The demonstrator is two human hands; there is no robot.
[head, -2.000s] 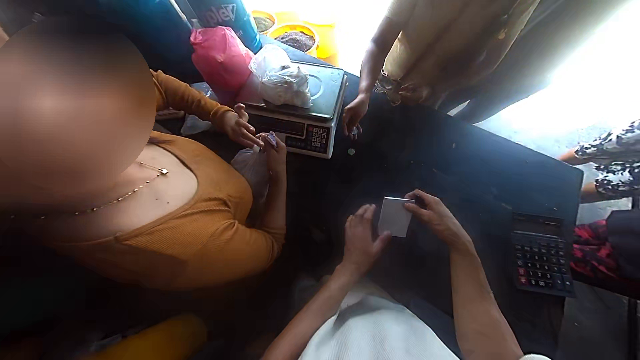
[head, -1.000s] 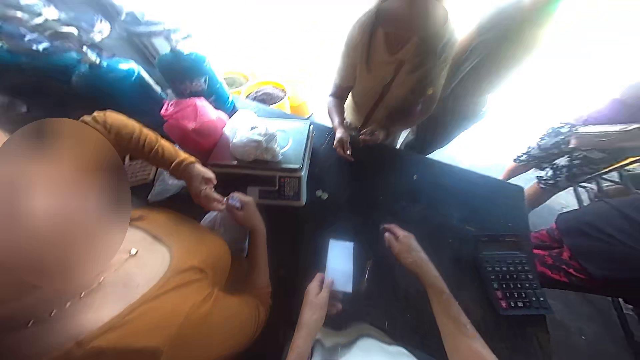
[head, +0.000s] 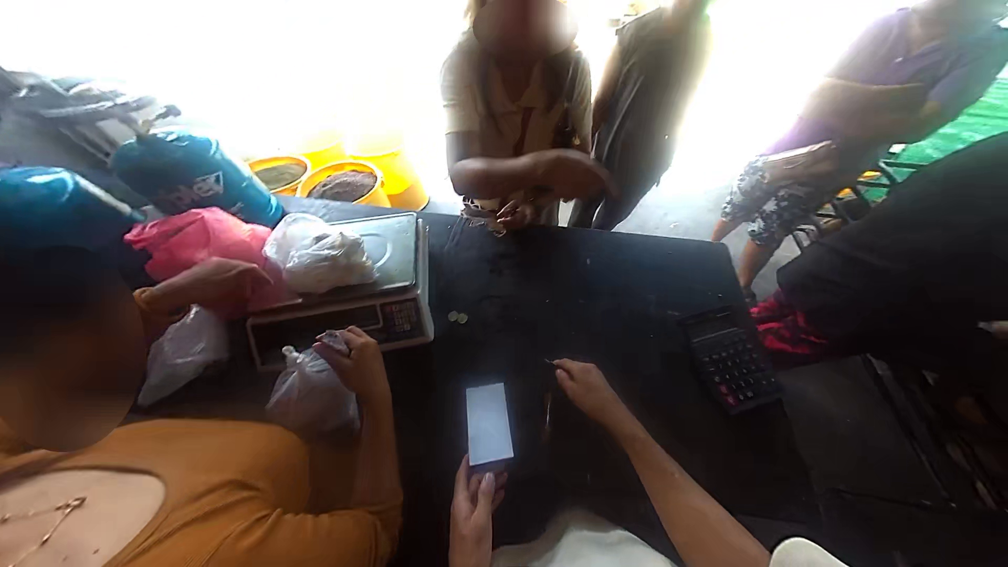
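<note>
My left hand (head: 476,496), low in the middle of the head view, holds the near end of a thin white rectangular pad or card (head: 489,424) above a black table (head: 535,283). To its right, my right hand (head: 583,386) is closed, with a small thin thing at its fingertips that is too small to name. Two coins (head: 457,317) lie on the table beyond the white pad, beside the scale. A black desk calculator (head: 731,358) rests at the table's right side.
A digital scale (head: 346,315) bears a white plastic bag (head: 321,253); a pink bag (head: 201,244) is beside it. At the left, a co-worker in an orange top (head: 236,488) holds something small. Another person (head: 520,118) stands across the table. Yellow buckets (head: 370,185) stand beyond it.
Two seconds ago both my hands were at the white pad; now only my left hand holds it and my right hand is apart. The co-worker's other hand has moved to the pink bag.
</note>
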